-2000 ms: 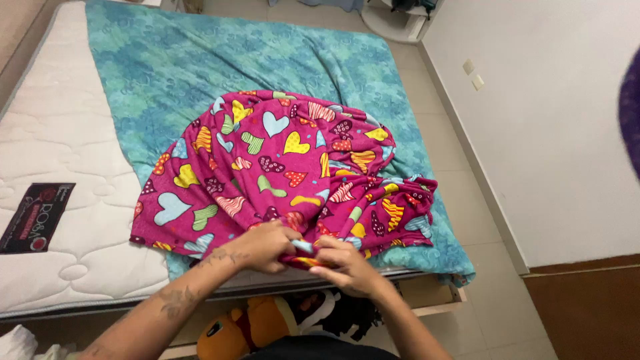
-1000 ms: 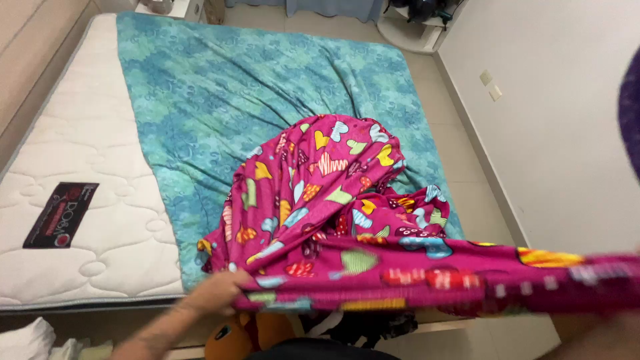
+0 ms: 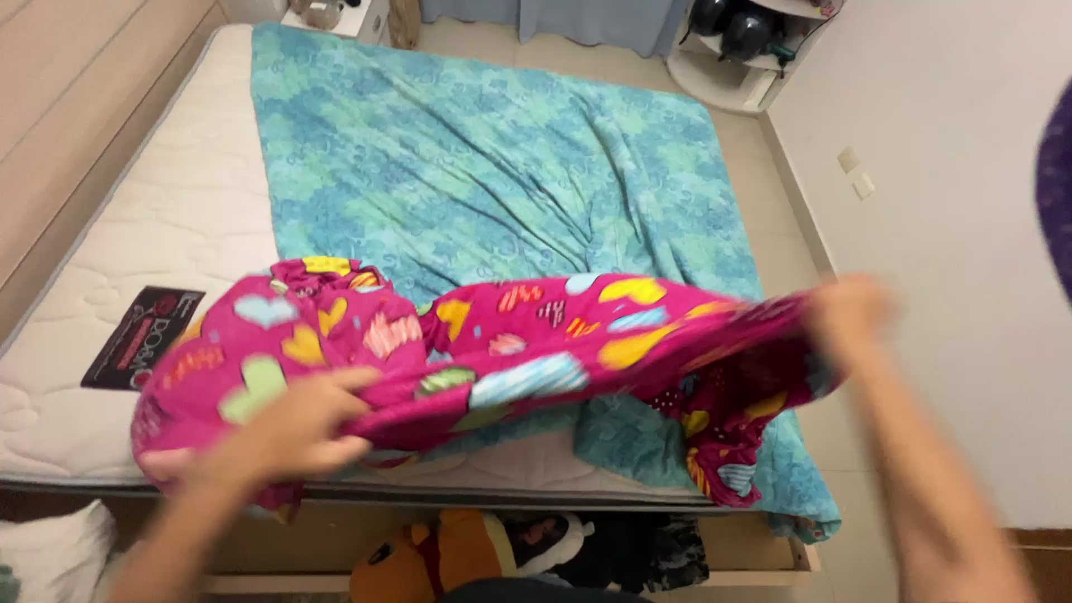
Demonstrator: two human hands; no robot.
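A magenta cloth printed with coloured hearts (image 3: pixel 519 343) stretches between my hands above the near part of the bed. My right hand (image 3: pixel 850 322), blurred and raised at the right, grips one end of it. My left hand (image 3: pixel 310 427) is at the cloth's left part, thumb and fingers apart; motion blur hides whether it pinches any fabric. Beneath lies a teal patterned sheet (image 3: pixel 502 167), wrinkled, over the white mattress (image 3: pixel 184 184).
A drawer or bed base (image 3: pixel 737 544) below the mattress holds an orange plush toy (image 3: pixel 452 553) and dark items. White pillow-like fabric (image 3: pixel 59 544) is at lower left. A corner shelf (image 3: pixel 729 79) and nightstand (image 3: pixel 352 21) stand beyond the bed; a white wall (image 3: pixel 938 251) is right.
The heart-print cloth, bunched mid-bed earlier, now stretches sideways, with part of it over the mattress at left. My hands, close together two seconds ago, are far apart.
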